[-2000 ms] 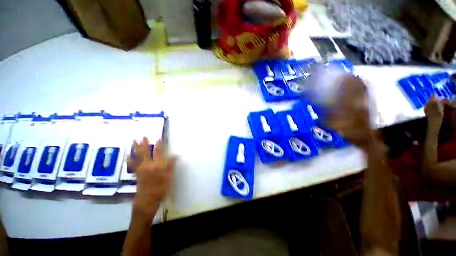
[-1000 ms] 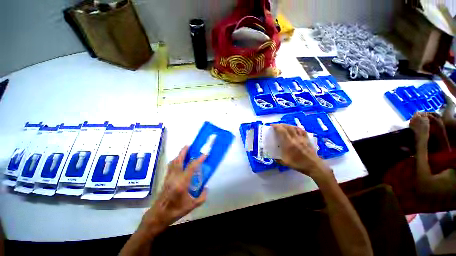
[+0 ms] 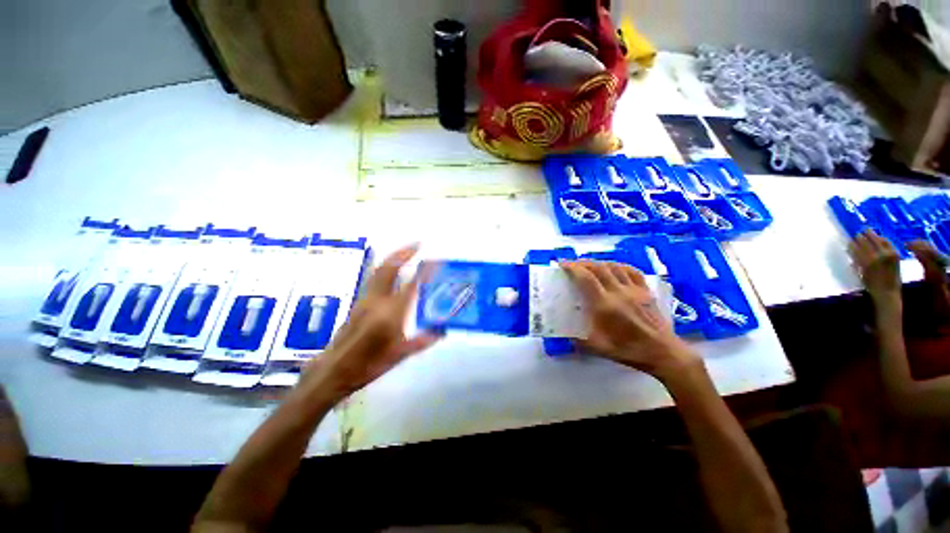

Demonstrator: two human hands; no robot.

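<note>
My right hand [image 3: 620, 312] holds a white retail box [image 3: 557, 302] on its side above the table. A blue blister tray [image 3: 469, 299], with a white coiled cable and charger head showing, lies partly inside the box's left end. My left hand [image 3: 380, 318] is at the tray's outer end with the fingers spread around it; whether they touch it is blurred. Several filled retail boxes [image 3: 246, 318] lie in an overlapping row at left. More blue trays [image 3: 711, 286] lie under and behind my right hand, and another row of trays [image 3: 658, 198] lies farther back.
A dark flask [image 3: 450, 75], a red bag [image 3: 552, 89] and a brown paper bag [image 3: 286, 52] stand along the wall. A black phone [image 3: 28, 154] lies far left. Loose cables [image 3: 797, 109] are heaped at back right. Another person's hands [image 3: 878, 260] are beside blue trays at far right.
My left hand has turned the tray sideways and brought it to the box in my right hand; its charger end is now inside. Two seconds ago this hand was at the box row.
</note>
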